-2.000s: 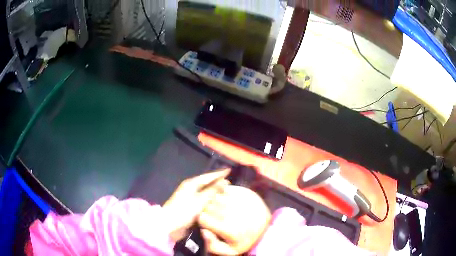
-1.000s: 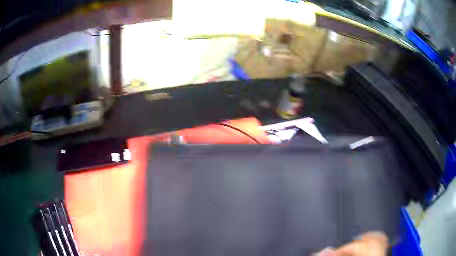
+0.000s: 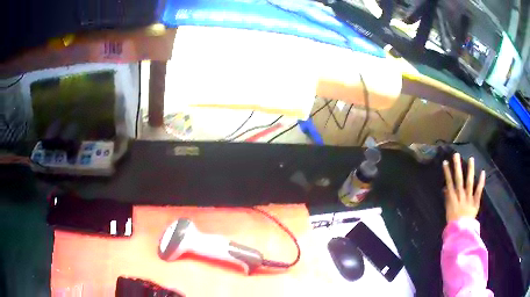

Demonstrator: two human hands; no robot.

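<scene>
My right hand (image 3: 462,191) is at the right, palm down with its fingers spread, over a dark flat tray-like surface (image 3: 502,200). A white and grey barcode scanner (image 3: 203,246) lies on the red mat (image 3: 93,261). A black smartphone (image 3: 90,216) with small white labels lies at the mat's far left edge. A black ridged object (image 3: 145,288), cut off by the bottom edge, is too partial to identify. My left hand is not in view.
A black mouse (image 3: 346,258) and another black phone (image 3: 378,250) lie on white paper (image 3: 319,272) at right. A small bottle (image 3: 357,183) stands behind the paper. A white power strip (image 3: 72,158) is at the back left. The scanner's cable loops over the mat.
The view has swung right since the first frame. The large dark tray that covered the mat one second ago is away from it, uncovering the scanner. My right hand is now spread at the far right.
</scene>
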